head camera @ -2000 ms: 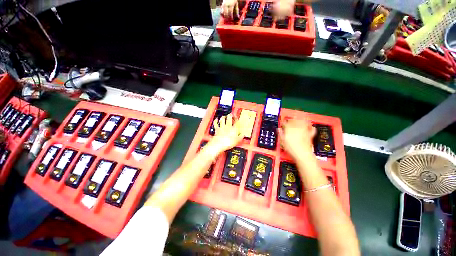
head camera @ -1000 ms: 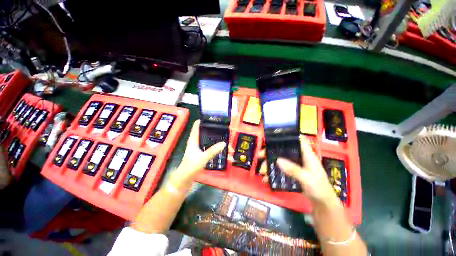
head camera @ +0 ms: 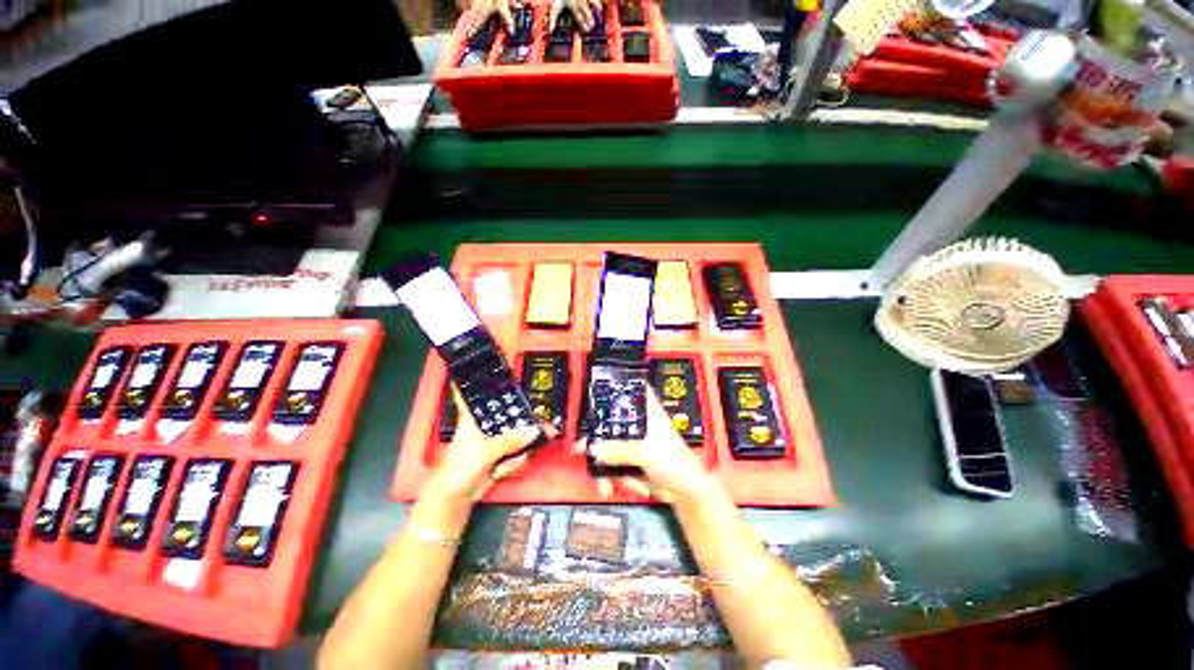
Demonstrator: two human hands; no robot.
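My left hand holds an open flip phone, tilted to the left, its screen lit white and its thumb side on the keypad. My right hand holds a second open flip phone, nearly upright, also with a lit white screen. Both phones are over a red phone tray. In the tray are closed black flip phones with gold emblems and two yellow-faced pieces in the back row. The back left pocket shows a pale rectangle.
A second red tray of closed phones lies left. A monitor stands behind it. A fan and smartphone are right. Small brown rectangles lie on shiny crinkled plastic in front. Another person's hands touch the far tray.
The view has turned to the right. Both hands first reached into the tray, then lifted the open phones close to the camera. Now the phones are lower, and the left one leans left.
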